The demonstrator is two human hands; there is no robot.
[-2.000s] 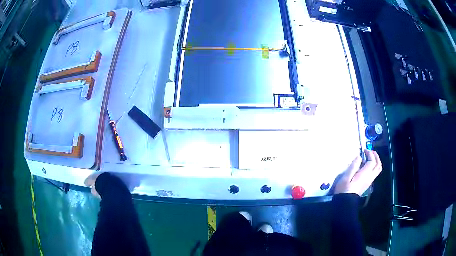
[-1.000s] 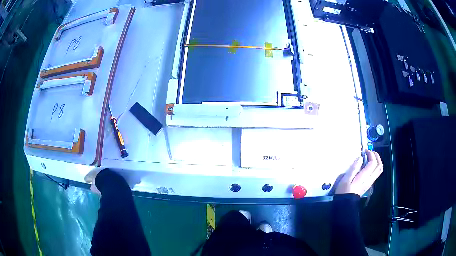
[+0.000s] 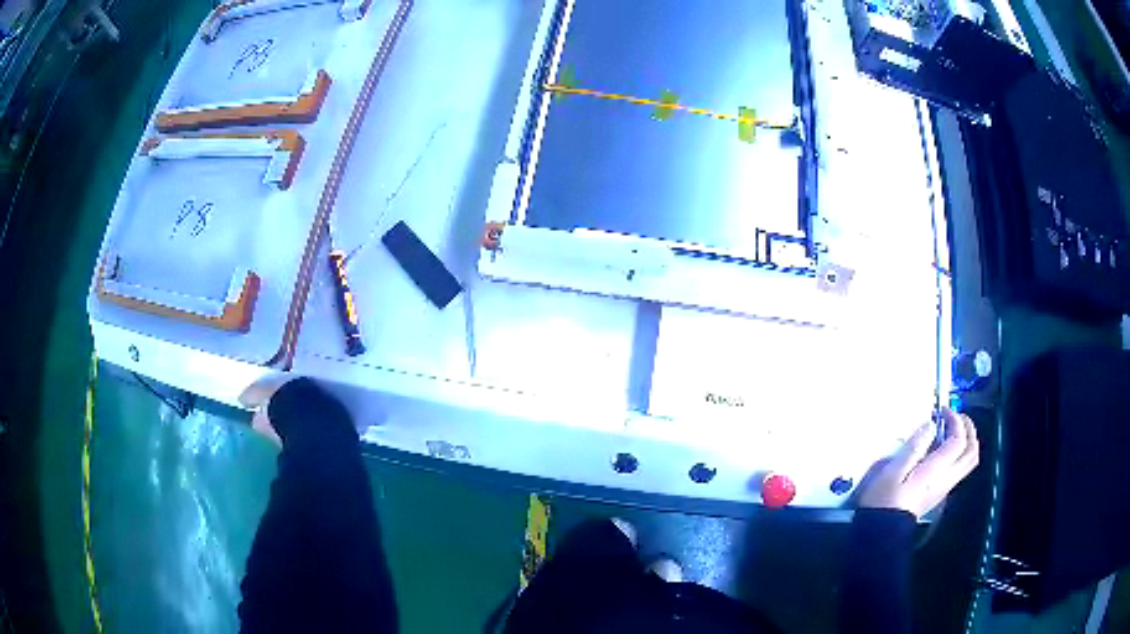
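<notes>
My right hand [image 3: 919, 471] rests at the front right corner of the white machine table [image 3: 558, 427], fingers close together at the edge; whether it presses or holds anything cannot be told. My left hand [image 3: 263, 399] is at the front left edge, mostly hidden by the dark sleeve. The dark grey display panel [image 3: 675, 167] lies on the pale fixture plate [image 3: 558, 266], away from both hands. An orange flex cable [image 3: 620, 97] crosses it under yellow-green tape tabs [image 3: 747, 124]. A white L-shaped corner mark [image 3: 783, 248] shows at its near right corner.
White "P8" cover plates [image 3: 196, 221] with orange-brown and white handles are at left. A screwdriver [image 3: 346, 303] and a black block [image 3: 423, 265] lie beside them. A red emergency stop [image 3: 778, 490] is on the front edge. An air regulator [image 3: 973, 368] and black foam mats [image 3: 1068, 211] are at right.
The view has turned, so the table and panel appear shifted right and tilted. Both hands stay at about the same places on the table edge.
</notes>
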